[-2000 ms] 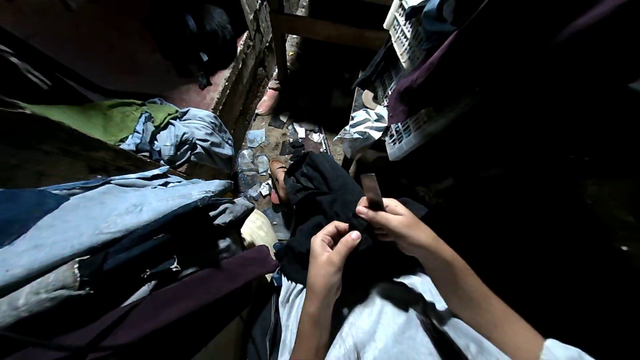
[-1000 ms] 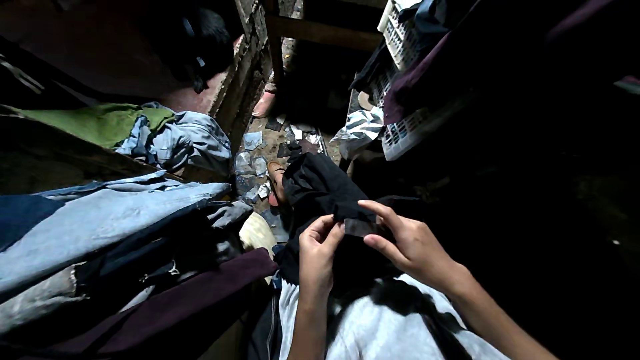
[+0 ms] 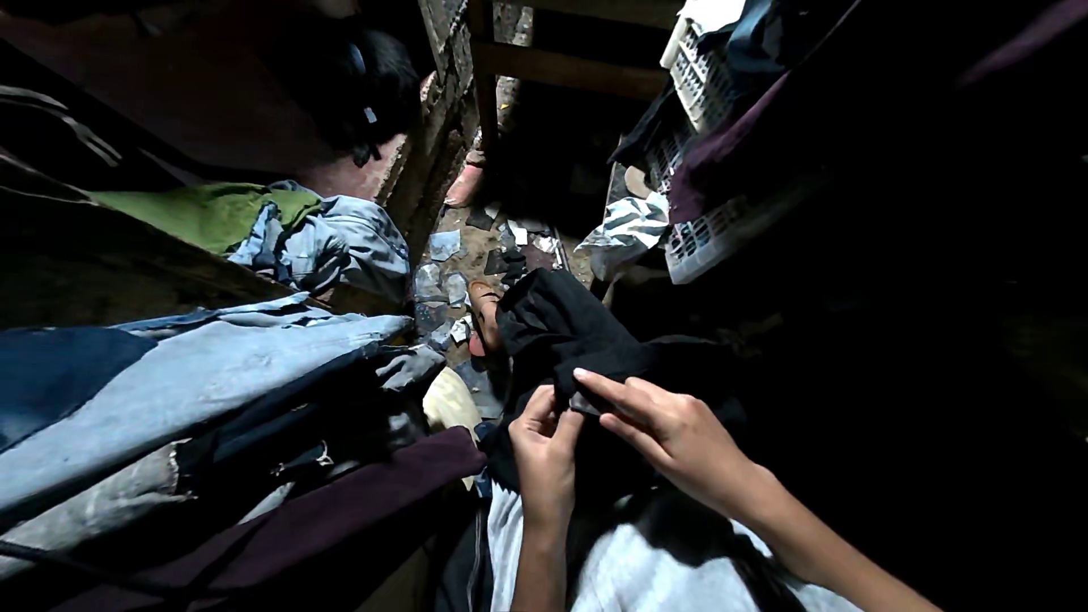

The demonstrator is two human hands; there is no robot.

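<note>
Black cloth lies over the lap and hangs toward the floor. My left hand pinches the edge of the cloth between thumb and fingertips. My right hand is just to the right, its index finger stretched out on the cloth and its thumb apart below. Between the hands, a small greyish flat piece shows at the cloth, partly hidden by the fingers; what it is cannot be told. Whether the right hand grips it is also unclear.
Folded denim and a dark purple cloth are heaped at left. A green cloth lies beyond. White plastic baskets stand at upper right. Fabric scraps litter the floor near a sandalled foot.
Two seconds ago my right hand held up a small dark flat piece. Since then that hand has come down onto the black cloth, its fingers spread beside my left hand.
</note>
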